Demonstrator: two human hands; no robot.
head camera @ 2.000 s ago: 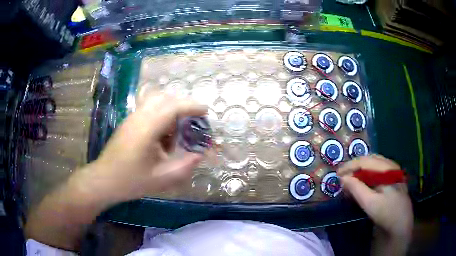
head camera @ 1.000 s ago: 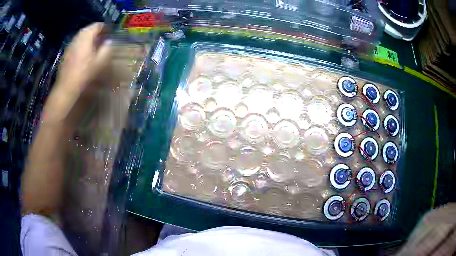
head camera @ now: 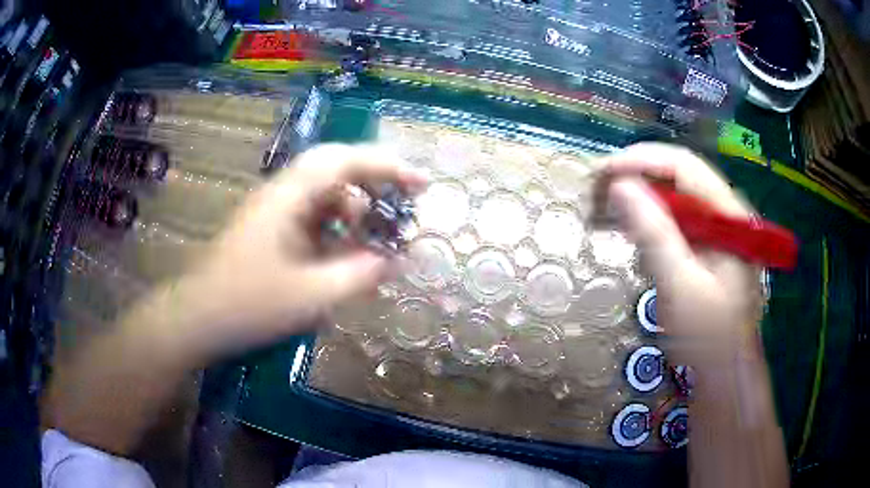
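My left hand point(head camera: 277, 248) is over the left part of the round-pocket tray point(head camera: 534, 381), its fingers round a small dark speaker unit point(head camera: 383, 219); both are blurred. My right hand point(head camera: 682, 219) is over the tray's right side and grips the red test probe point(head camera: 730, 229); a dark blurred part shows at its fingertips. The probe and speaker are apart. Speakers point(head camera: 645, 368) lie face up in pockets at the tray's lower right; my right hand and forearm hide others there.
The slotted tray point(head camera: 205, 181) with dark speakers and red wires is at left. At the back are a red label point(head camera: 267, 44), a green label point(head camera: 739, 138) and a round white-rimmed device point(head camera: 811, 48). Brown cardboard sheets point(head camera: 839, 124) stand at the right.
My left hand has come from the slotted tray to above the round-pocket tray with a speaker. My right hand has moved up from the lower right edge, with the red probe now visible.
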